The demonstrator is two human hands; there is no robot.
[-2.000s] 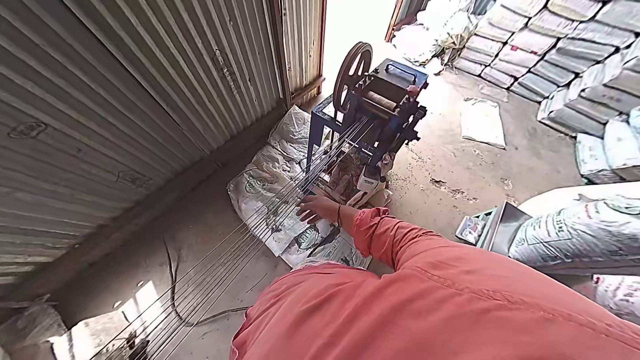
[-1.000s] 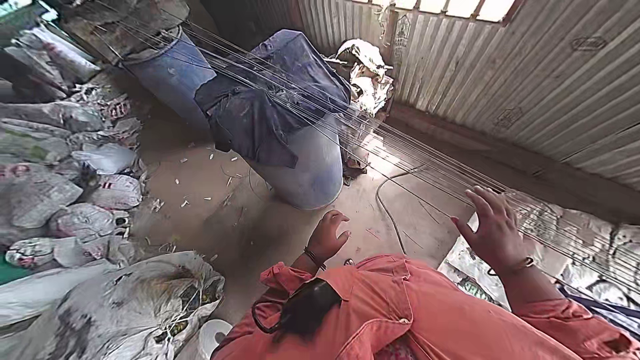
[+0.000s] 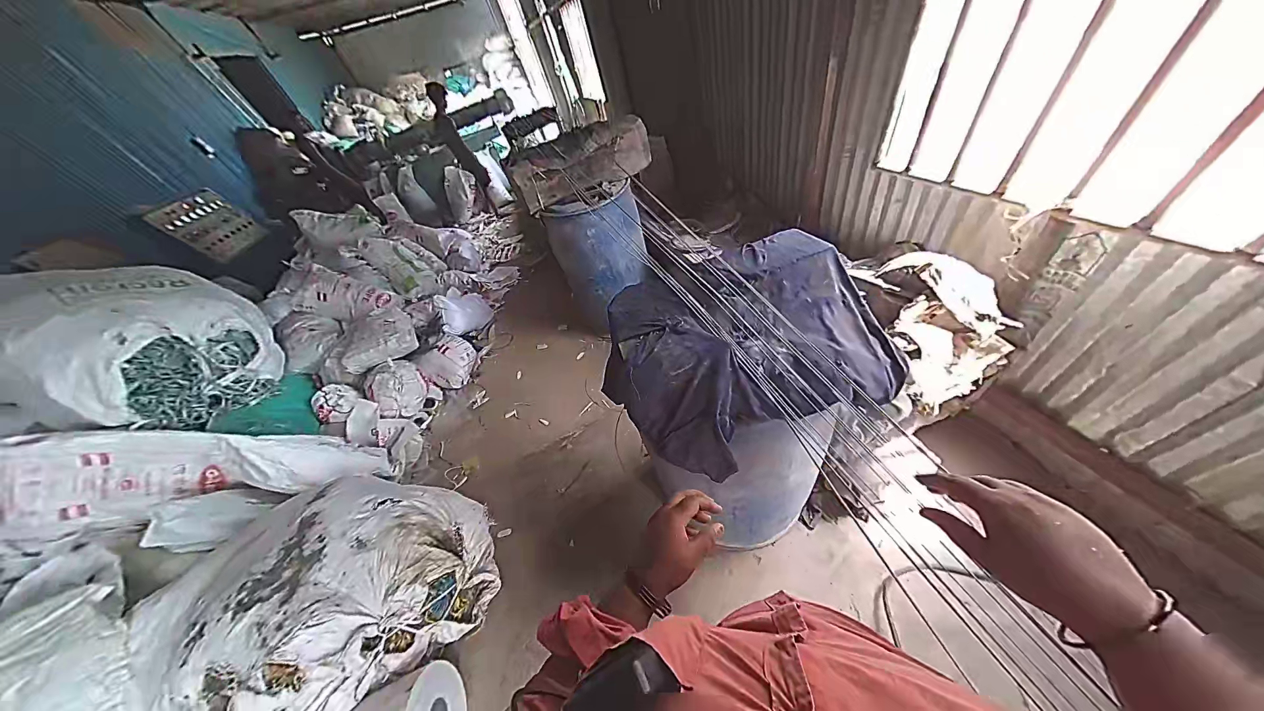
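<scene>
Many thin strands (image 3: 736, 348) run in a long band from the far drum, over a dark cloth, to the lower right. My right hand (image 3: 1037, 553) is over the strands with its thumb apart from the fingers; contact with them is unclear. My left hand (image 3: 678, 538) is loosely curled, with nothing seen in it, in front of the near blue plastic drum (image 3: 755, 494). A dark blue cloth (image 3: 681, 395) drapes over that drum. Farther back, the other blue drum (image 3: 595, 247) stands under a dirty, pale slab-like thing (image 3: 592, 158).
Stuffed white woven sacks (image 3: 326, 573) line the left, one with shredded strips (image 3: 188, 375) showing. A corrugated metal wall (image 3: 1155, 365) with a barred window is on the right. A person (image 3: 454, 138) stands in the far background. A dark hose or cable (image 3: 886, 602) lies on the floor.
The view has swung far, from the blue machine to the drums and sacks. A hand was by the strands at the machine two seconds ago; both hands are now before the near drum and strands.
</scene>
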